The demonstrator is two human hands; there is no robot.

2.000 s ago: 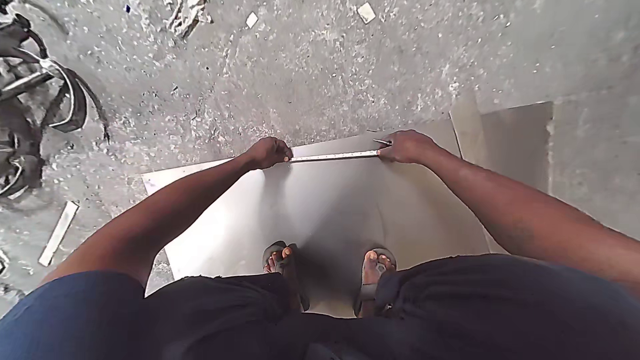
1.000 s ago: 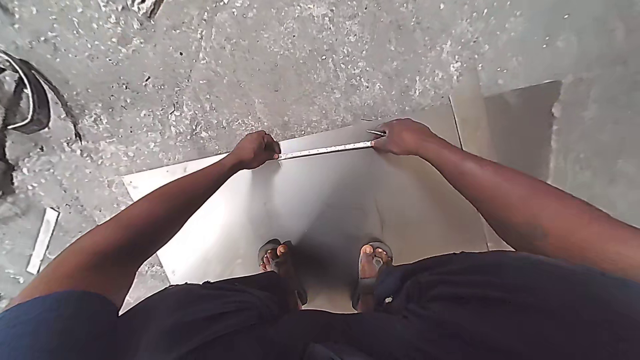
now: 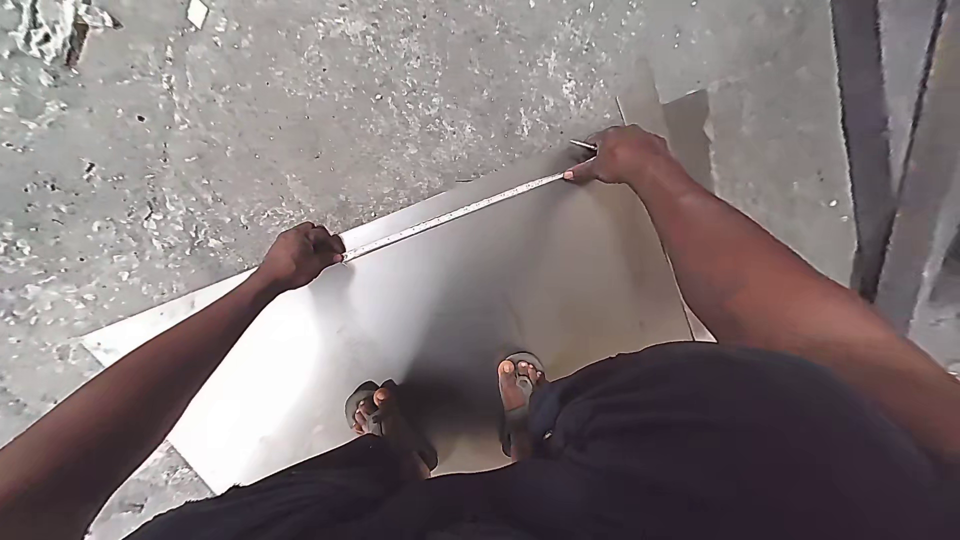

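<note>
A thin white strip with small marks, likely a steel rule or tape blade [image 3: 457, 213], stretches slantwise over a smooth grey metal sheet [image 3: 450, 300] on the floor. My left hand [image 3: 304, 255] grips its lower left end, near the sheet's far edge. Its upper right end is pinched by my right hand [image 3: 619, 155], which also has a slim pen-like metal object [image 3: 583, 145] sticking out between the fingers. My sandalled feet [image 3: 517, 397] stand on the sheet.
Rough concrete floor [image 3: 337, 112] surrounds the sheet. Another flat strip [image 3: 645, 97] lies by its right end. Long dark bars or strips [image 3: 866, 150] run along the far right. A small pale scrap [image 3: 197, 13] lies at the top left.
The view has swung to the right, bringing the long dark strips into sight. Both hands still hold the white strip's ends over the sheet.
</note>
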